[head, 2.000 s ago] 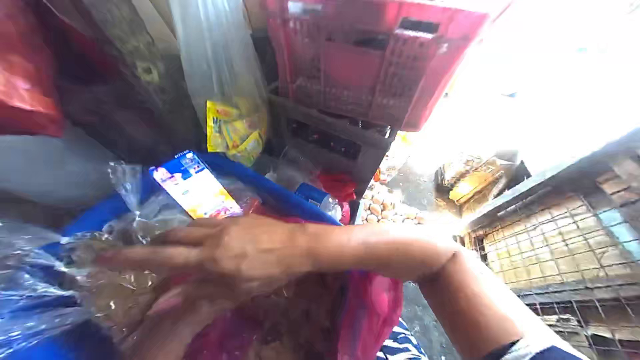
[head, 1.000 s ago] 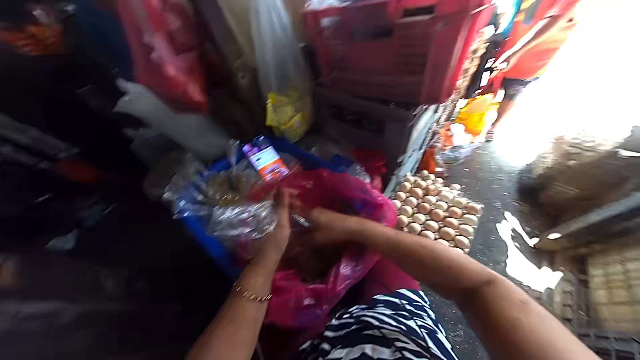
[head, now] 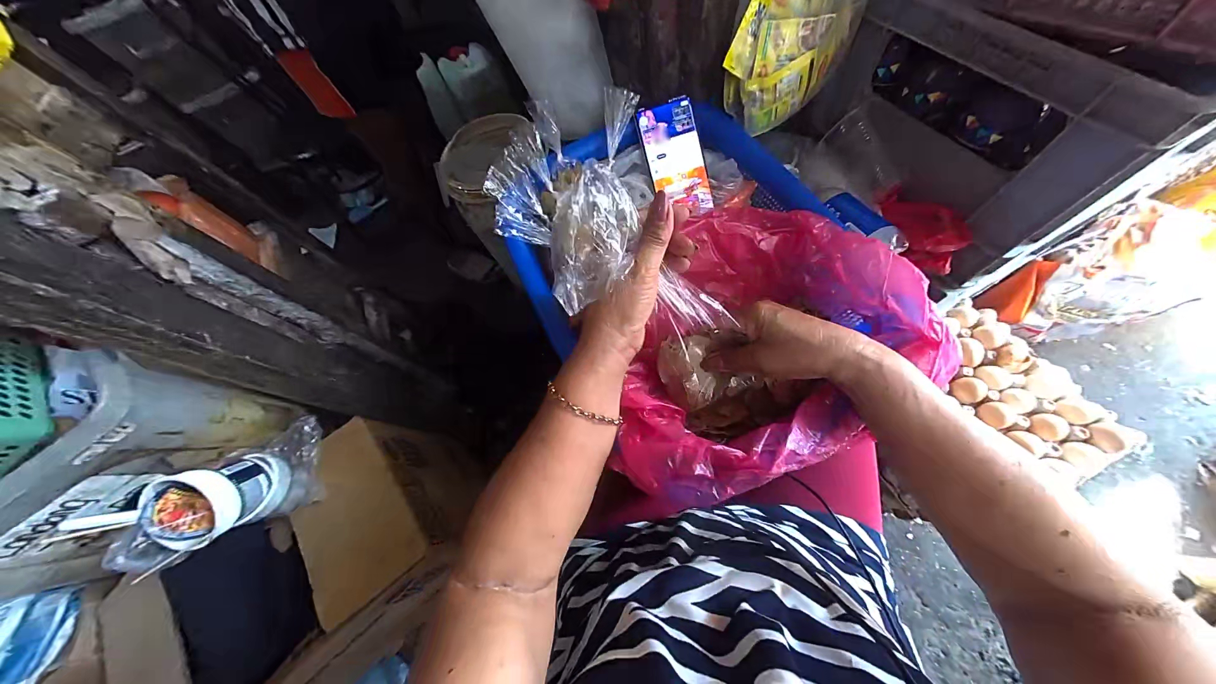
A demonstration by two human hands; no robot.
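Note:
A pink plastic bag (head: 826,256) lies spread wide inside a blue plastic basket (head: 537,285), with brown contents at its bottom. My right hand (head: 784,342) is over that bag, its fingers closed on a clear plastic bag (head: 689,370) with something pale in it. Beside it my left hand (head: 641,275) is raised, thumb up, touching clear plastic; whether it grips any of it cannot be told. Left of this hand, knotted clear plastic bags (head: 594,228) with light brown contents rest at the basket's left side. A lit smartphone (head: 674,152) leans just behind my left fingertips.
A tray of eggs (head: 1031,399) sits on the ground at right. Behind it stands a grey crate (head: 959,180); yellow packets (head: 784,57) hang nearby. At left are a wooden beam (head: 190,313), a cardboard box (head: 361,513) and a white cup (head: 190,508). A lidded bucket (head: 484,157) stands behind the basket.
The view has swung left and down. Two seconds ago my hand was over the clear bags at the basket's left; now my right hand is over the pink bag, holding clear plastic.

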